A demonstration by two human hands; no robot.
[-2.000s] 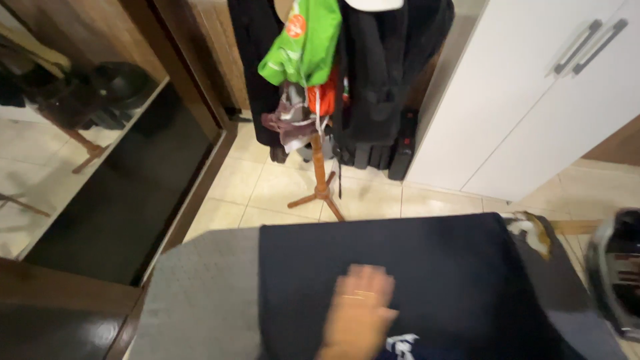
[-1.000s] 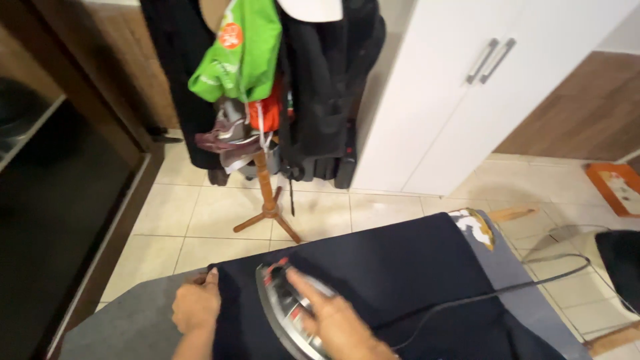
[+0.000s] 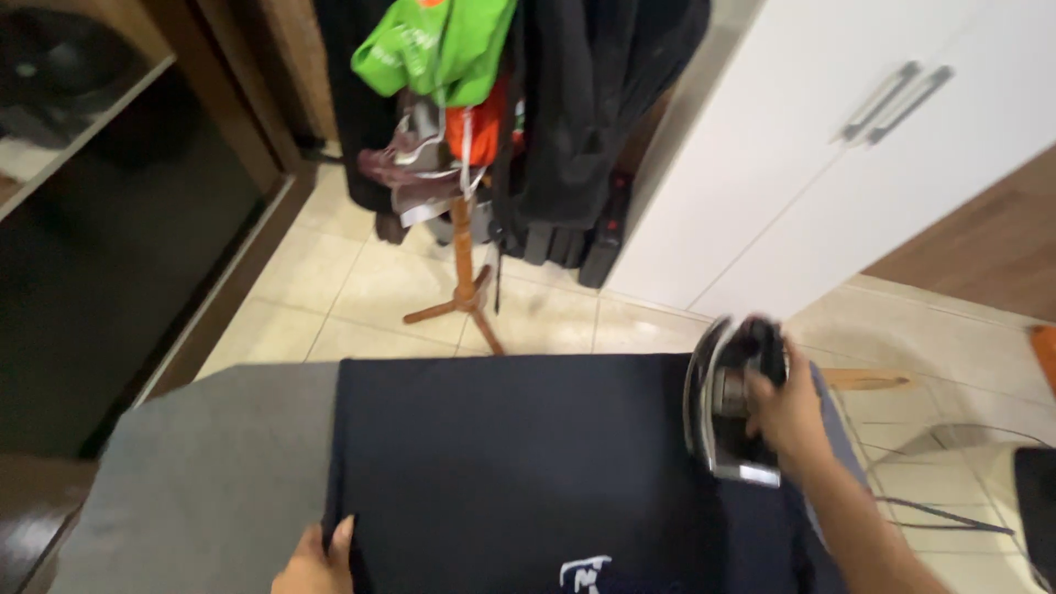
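Observation:
A dark navy cloth garment [image 3: 511, 445] with a white print near the bottom lies spread over a grey ironing board [image 3: 206, 470]. At the lower left, my left hand [image 3: 318, 557] pinches the garment's left edge between thumb and fingers. My right hand [image 3: 784, 404] grips the handle of a clothes iron [image 3: 726, 404] at the right end of the board. The iron is tilted, its metal soleplate edge facing left; whether it touches the cloth I cannot tell.
Beyond the board stands a wooden coat rack [image 3: 464, 256] hung with dark clothes and a green bag [image 3: 441, 49]. White cabinet doors [image 3: 792, 148] are at the right, and a dark, glossy-panelled piece of furniture [image 3: 124, 247] is at the left. A cord [image 3: 949, 516] runs at the lower right.
The iron, in my right hand, has moved from the garment's left part to its right end. My left hand has moved down the garment's left edge, nearer to me.

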